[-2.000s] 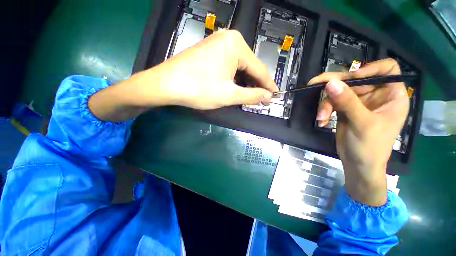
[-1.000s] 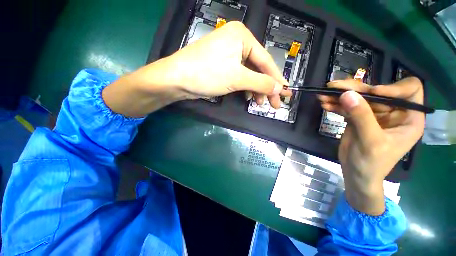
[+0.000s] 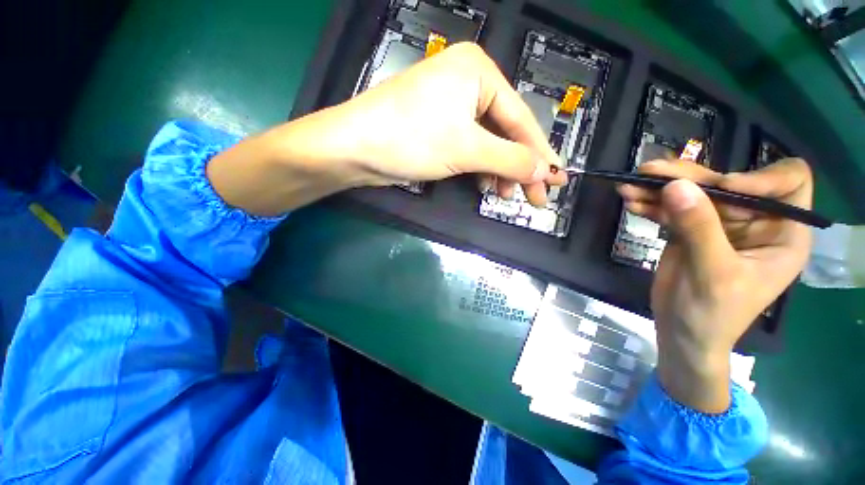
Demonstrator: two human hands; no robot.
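My right hand [image 3: 726, 232] holds the dark tweezers [image 3: 735, 196] like a pen, their tip pointing left. My left hand [image 3: 417, 123] has its thumb and index finger pinched at the tweezer tip, on a tiny dark piece [image 3: 554, 169] too small to identify. Both hands are over a phone housing [image 3: 545, 80] in a slot of the black tray [image 3: 621, 123]. An orange flex cable [image 3: 572, 98] shows on that housing. My left fingers cover part of its lower half.
More housings sit in the tray on both sides, one at the right [image 3: 673, 109]. Sticker sheets [image 3: 583, 350] and a clear patterned sheet [image 3: 488, 284] lie on the green mat [image 3: 379, 275] near its front edge. A translucent item [image 3: 835, 256] is at the right.
The tray and both hands appear shifted slightly right in view. The fingers and tweezer tip have risen a little from the lower housing, and the tweezers' rear end tilts lower.
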